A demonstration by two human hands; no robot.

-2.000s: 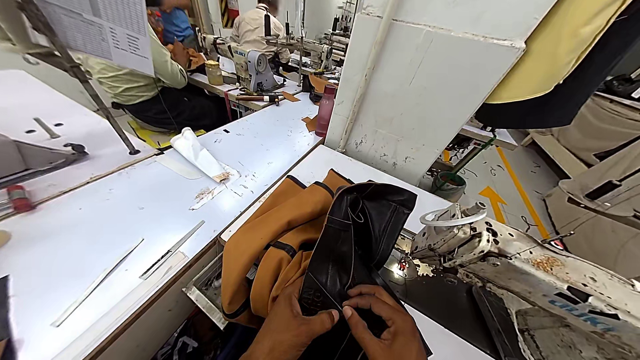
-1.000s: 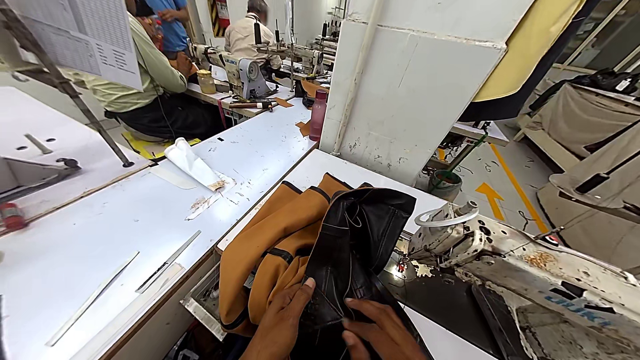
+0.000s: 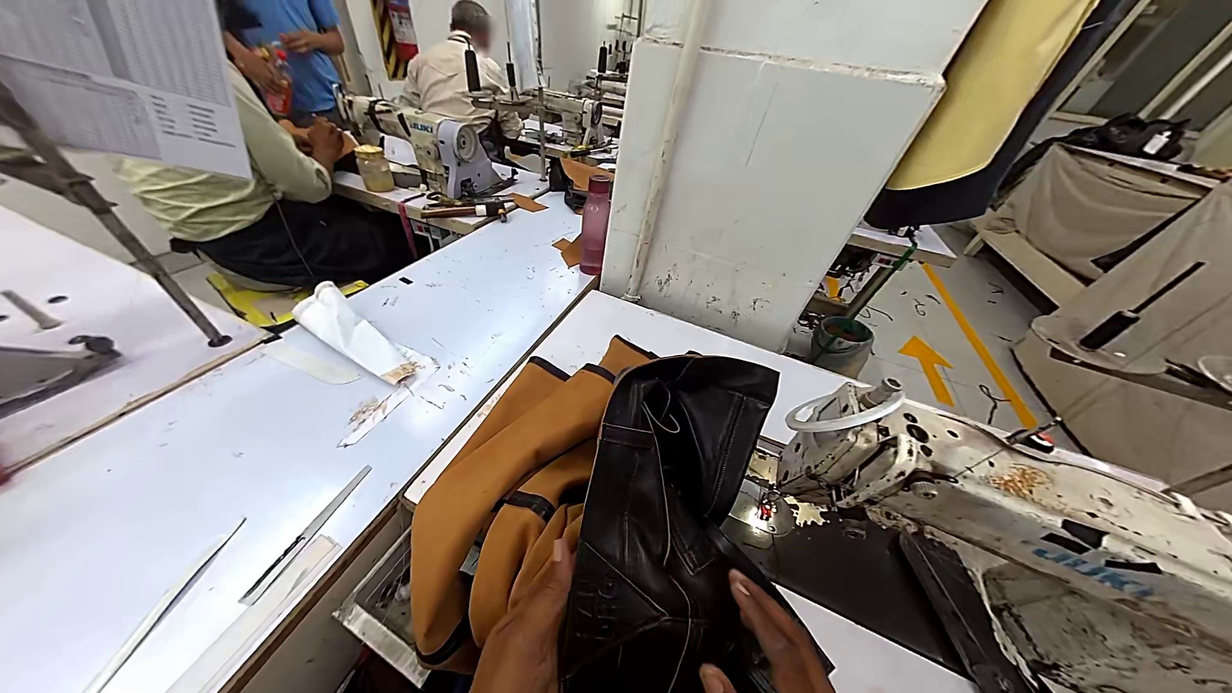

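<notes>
A black leather garment (image 3: 664, 462) with light stitching and a tan fabric side (image 3: 510, 462) lies bunched at the table's front edge, left of a Juki industrial sewing machine (image 3: 972, 481). My left hand (image 3: 529, 626) touches the garment where tan meets black, its fingers pointing up along the leather's left edge. Against the lower right of the leather rests my right hand (image 3: 770, 645), thumb and fingers apart. Whether either hand pinches the leather is unclear. The machine's needle area (image 3: 765, 505) is right of the leather, apart from both hands.
A long white table (image 3: 241, 481) at left carries narrow strips (image 3: 308, 534) and a white cloth roll (image 3: 351, 332). A pink bottle (image 3: 596, 226) stands by a white pillar (image 3: 760, 183). An open metal drawer (image 3: 380, 616) juts out below the garment. Co-workers are at the back left.
Two seconds ago my hands were close together with fingertips pinching the leather's lower part; now they are spread apart on either side of it. The garment stays in about the same place.
</notes>
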